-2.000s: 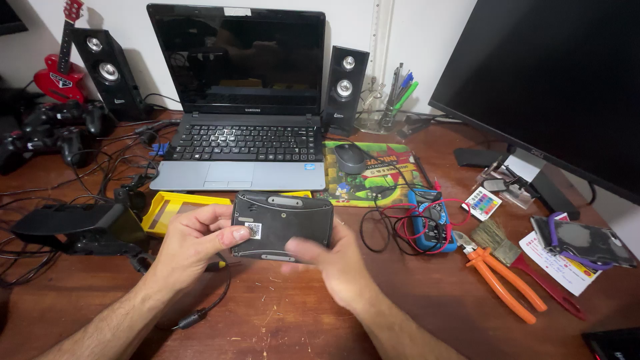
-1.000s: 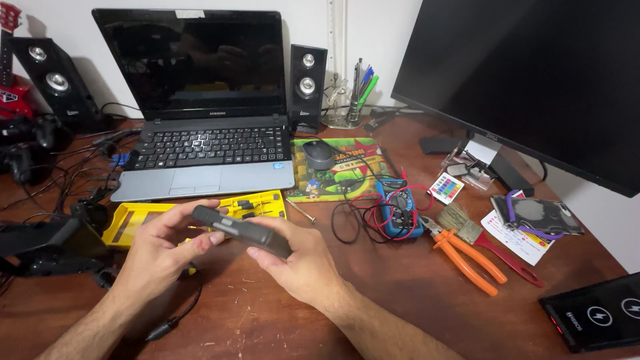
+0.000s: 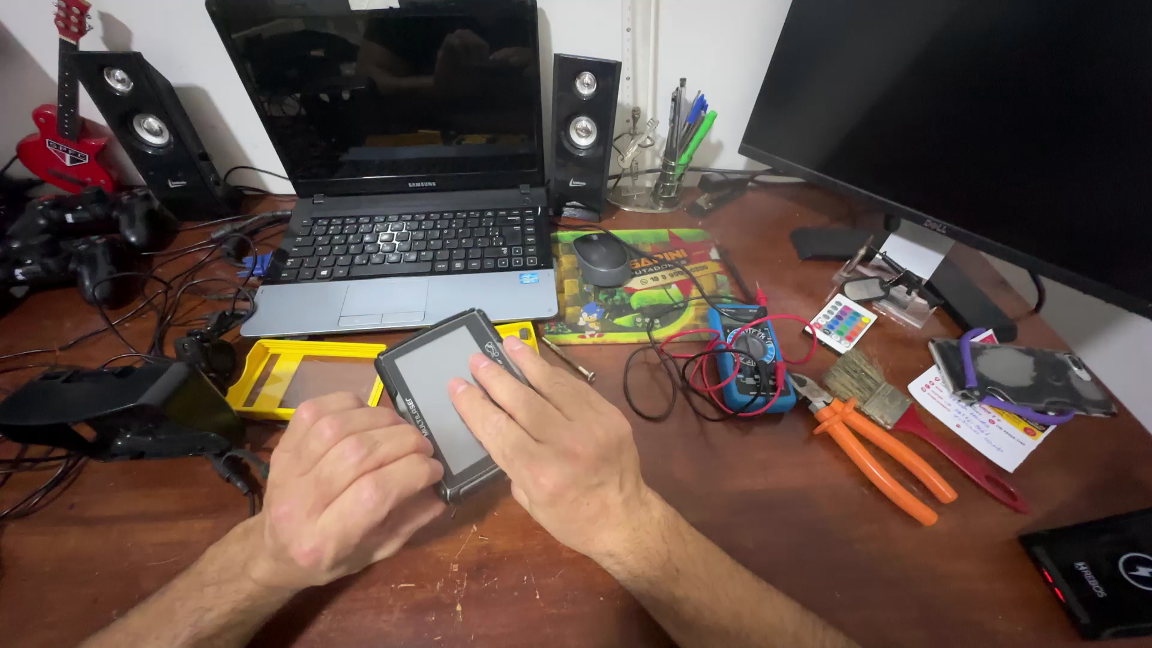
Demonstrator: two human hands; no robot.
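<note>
A black Multilaser device with a grey screen (image 3: 436, 378), perhaps a GPS unit, is tilted between my hands, screen side up. My left hand (image 3: 351, 486) grips its lower left edge with curled fingers; the thumb is mostly hidden. My right hand (image 3: 558, 441) lies over its right side, fingertips on the screen and the frame. Behind the device, a yellow plastic case (image 3: 310, 373) lies on the wooden desk, partly covered by device and hands. A small screwdriver (image 3: 569, 360) lies just right of the case.
Behind stands a Samsung laptop (image 3: 387, 301). To the right are a blue multimeter (image 3: 754, 360) with tangled leads, orange-handled pliers (image 3: 877, 459), a paintbrush (image 3: 900, 409) and a black power bank (image 3: 1093, 571). A black plastic bracket (image 3: 108, 405) and cables lie left. A mouse (image 3: 601, 259) rests on its colourful pad.
The device has turned from its back, shown two seconds ago, through an edge-on pose to its screen side. My right hand has moved onto the screen.
</note>
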